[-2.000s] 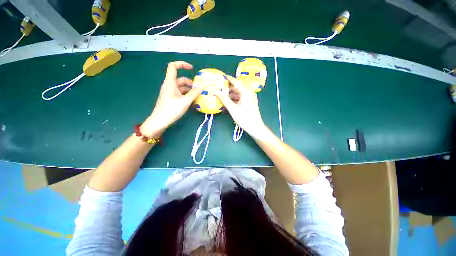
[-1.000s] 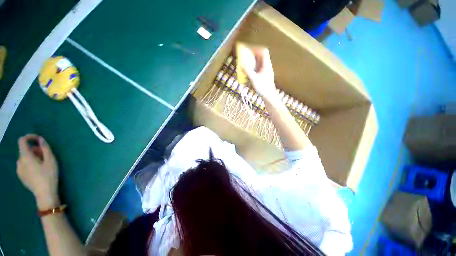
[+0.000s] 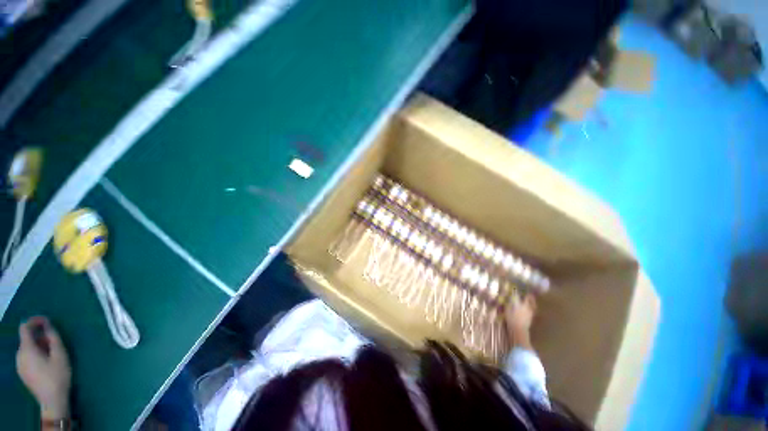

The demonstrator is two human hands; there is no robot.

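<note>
The open brown carton [image 3: 438, 126] stands at the bench edge. Tight rows of packed units [image 3: 438, 244] with pale ends and hanging cords lie inside it. My right hand [image 3: 520, 318] is down in the carton at the near right end of the rows, small and blurred; whether it grips a unit cannot be told. My left hand [image 3: 44, 362] rests at the lower left over the green bench, fingers curled, with nothing visible in it. A yellow round corded unit [image 3: 82, 242] with blue marks and a white loop lies on the bench beyond my left hand.
The green bench [image 3: 278, 101] has a pale rail [image 3: 126, 147] along its far side. Yellow line units [image 3: 27, 172] lie beyond or by the rail. A small white piece [image 3: 301, 167] lies near the bench edge. Other cartons [image 3: 632, 71] stand on the blue floor [image 3: 682, 185].
My right hand has gone from above the carton's rows down to their near right end; the yellow piece it held no longer shows clearly. The view has shifted, with the bench and carton lower.
</note>
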